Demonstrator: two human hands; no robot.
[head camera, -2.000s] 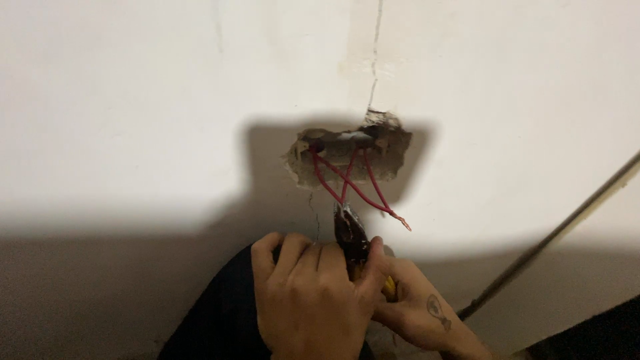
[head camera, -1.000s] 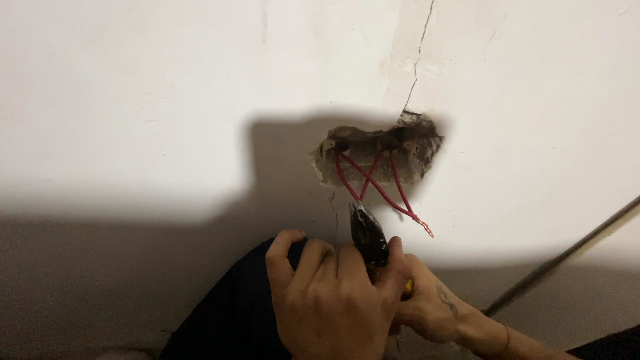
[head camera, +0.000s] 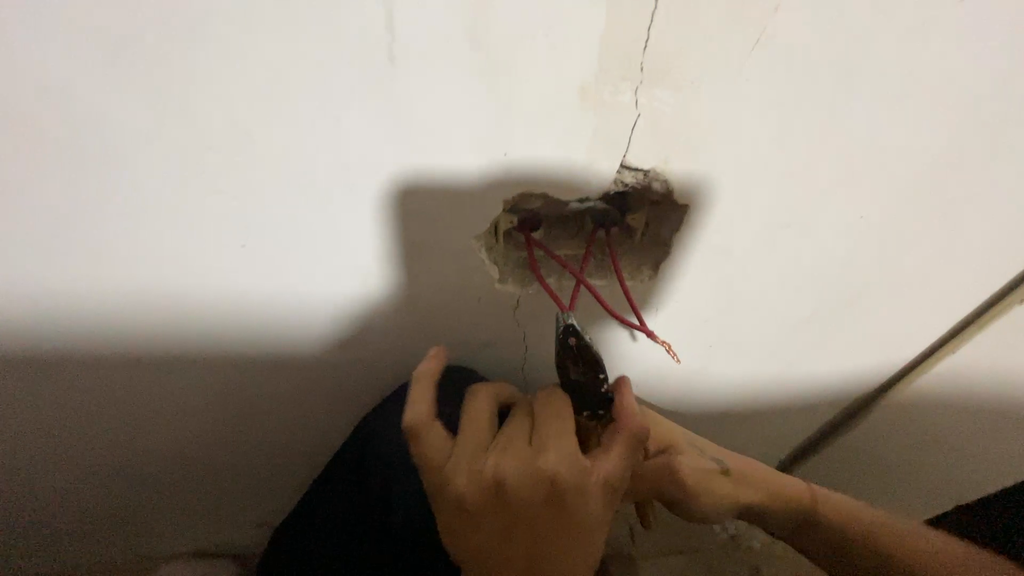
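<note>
Dark pliers (head camera: 584, 370) with worn yellowish handles point up the wall, their jaw tips at the lower ends of two red wires (head camera: 546, 282). My left hand (head camera: 528, 472) is around the pliers near the joint, thumb on their right side, forefinger side partly hiding them. Behind it my right hand (head camera: 680, 472) grips the handles, its fingers largely hidden. Another pair of red wires (head camera: 626, 276) hangs to the right, joined at the ends in a twist of bare copper (head camera: 668, 350). All the wires come out of a rough wall recess (head camera: 560, 260).
A crack (head camera: 638, 88) runs up the white wall from the broken edge of the recess, and another runs below it. A dark rod or cable (head camera: 896, 380) slants at the right. My dark-clothed knee (head camera: 360, 480) is at the lower left. A shadow surrounds the recess.
The left hand's little finger has lifted and spread outward from the others. The pliers' jaws remain at the left pair of wire ends. The view has shifted somewhat.
</note>
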